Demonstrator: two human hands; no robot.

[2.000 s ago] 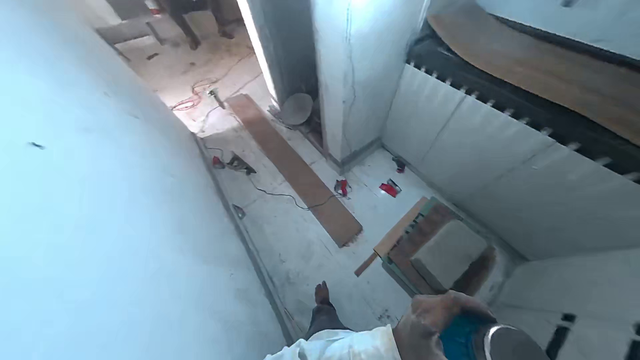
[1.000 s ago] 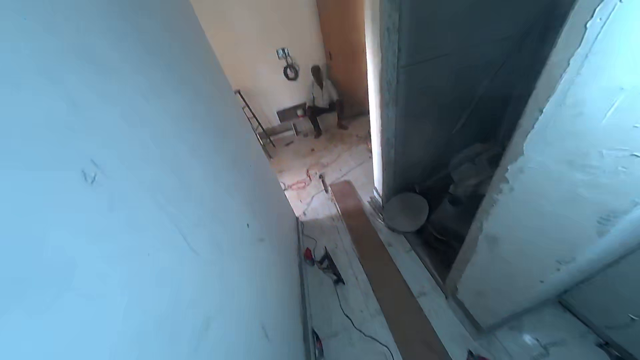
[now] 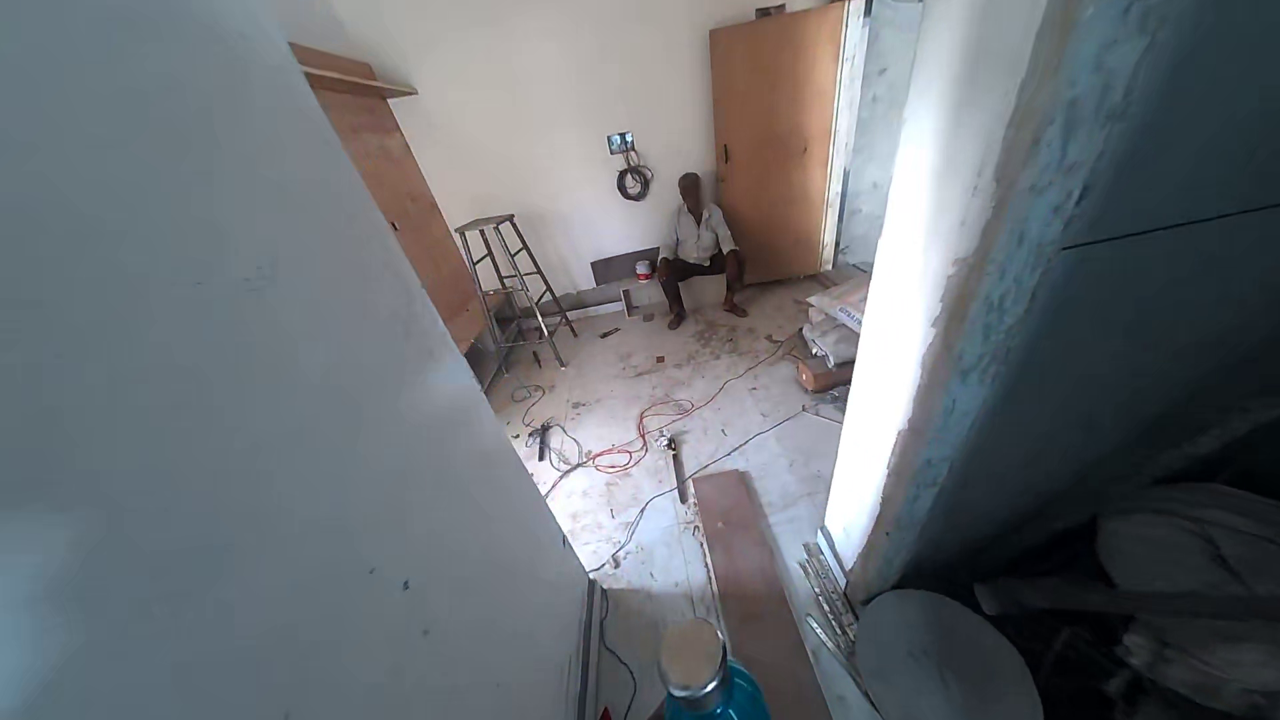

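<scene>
At the bottom middle, a blue bottle (image 3: pixel 715 690) with a metal-rimmed cap (image 3: pixel 692 655) stands up into view in front of a long brown wooden board (image 3: pixel 750 580) on the floor. Neither of my hands can be made out; whatever holds the bottle is below the frame edge. Past the far end of the board lies a hammer-like tool with a dark handle (image 3: pixel 680 475), near a loosely coiled red cable (image 3: pixel 625 455).
A wall (image 3: pixel 250 400) fills the left; a wall edge (image 3: pixel 940 330) stands right. Beyond are a metal stepladder (image 3: pixel 510 280), a seated person (image 3: pixel 697 240), a wooden door (image 3: pixel 775 145) and stacked bags (image 3: pixel 835 325). A round disc (image 3: pixel 945 660) lies lower right.
The view has swung up toward the far room. The hand on the blue bottle, seen two seconds ago, is out of sight; the bottle now shows at the bottom middle.
</scene>
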